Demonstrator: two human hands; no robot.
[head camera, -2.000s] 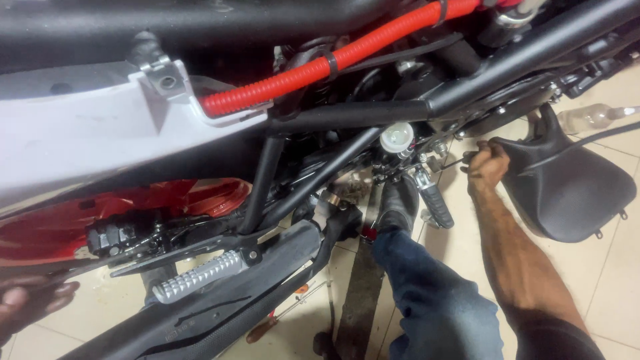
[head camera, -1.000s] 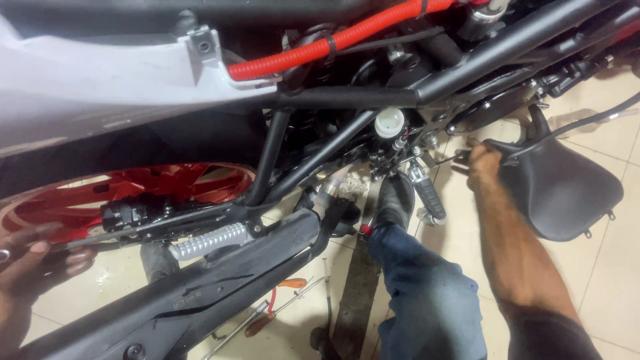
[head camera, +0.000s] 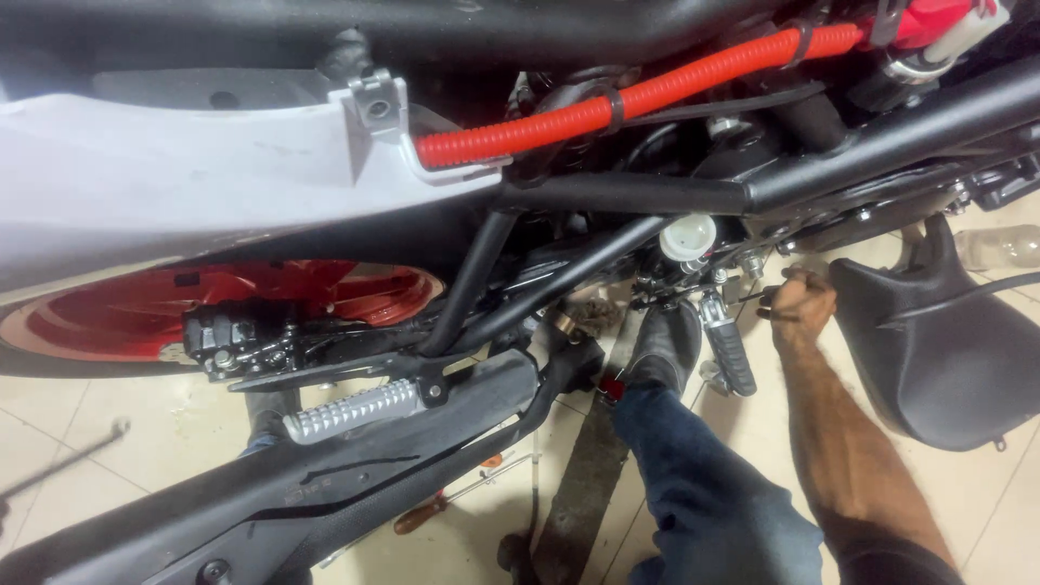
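My right hand (head camera: 800, 307) is curled at the tip of a thin dark lever (head camera: 751, 299), likely the motorcycle's rear brake pedal, beside the black rubber footpeg (head camera: 729, 357). Left of it, below the frame tube, is a round whitish fluid reservoir (head camera: 687, 237). A metal rod-like tool (head camera: 65, 471), blurred, reaches in from the left edge; its far end and whatever holds it are hidden. My left hand is out of view. The black brake caliper (head camera: 236, 337) sits against the red rear wheel (head camera: 357, 288), above the ridged silver passenger footpeg (head camera: 353, 410).
A black exhaust cover (head camera: 349, 479) crosses the lower left. A black seat (head camera: 942, 366) lies on the tiles at right, near a clear plastic bottle (head camera: 1003, 246). A screwdriver (head camera: 421, 516) lies below the exhaust. Red corrugated tubing (head camera: 528, 138) runs along the frame.
My left hand, earlier at the left edge near the rear wheel, has gone out of view. The rod-like tool now shows at the lower left. My right hand stays by the lever.
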